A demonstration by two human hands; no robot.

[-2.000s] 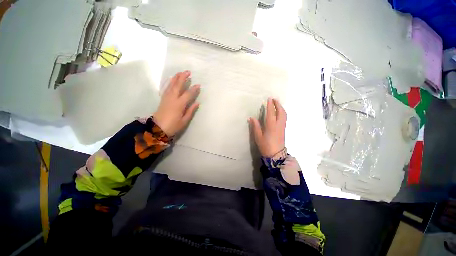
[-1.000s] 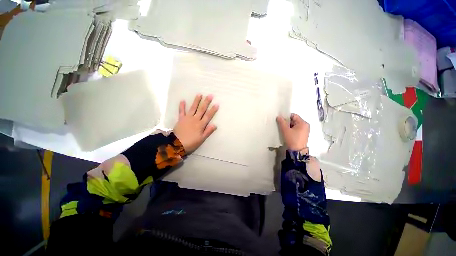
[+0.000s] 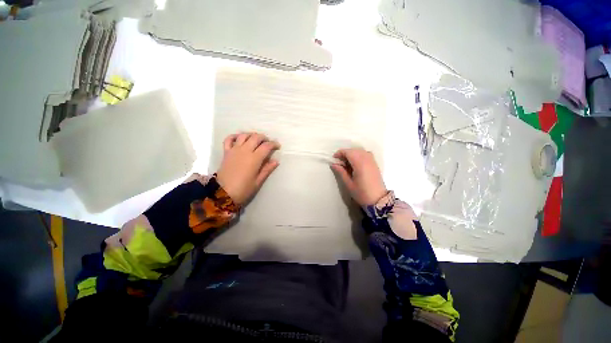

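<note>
A pale grey ply stack (image 3: pixel 295 107) lies in front of my body, with faint lines across its top. An edge of a cut panel (image 3: pixel 305 191) runs between my two hands, across the stack. My left hand (image 3: pixel 246 167) rests at the left end of this edge, fingers curled; whether it grips the panel is hidden. My right hand (image 3: pixel 362 175) pinches the right end of the edge between thumb and fingers. A separate grey panel with rounded corners (image 3: pixel 124 151) lies tilted to the left of my left hand.
Notched grey stacks lie far left (image 3: pixel 33 87) and at the top (image 3: pixel 234 30). A yellow tag (image 3: pixel 116 89) is at the left stack. A clear plastic bag (image 3: pixel 469 161), pen (image 3: pixel 421 120) and tape roll (image 3: pixel 543 160) are at right. A pink bundle (image 3: pixel 564 57) is upper right.
My left hand has gone from spread flat to curled fingers. My right hand has moved left and inward, off the right side. A panel edge now shows between the hands.
</note>
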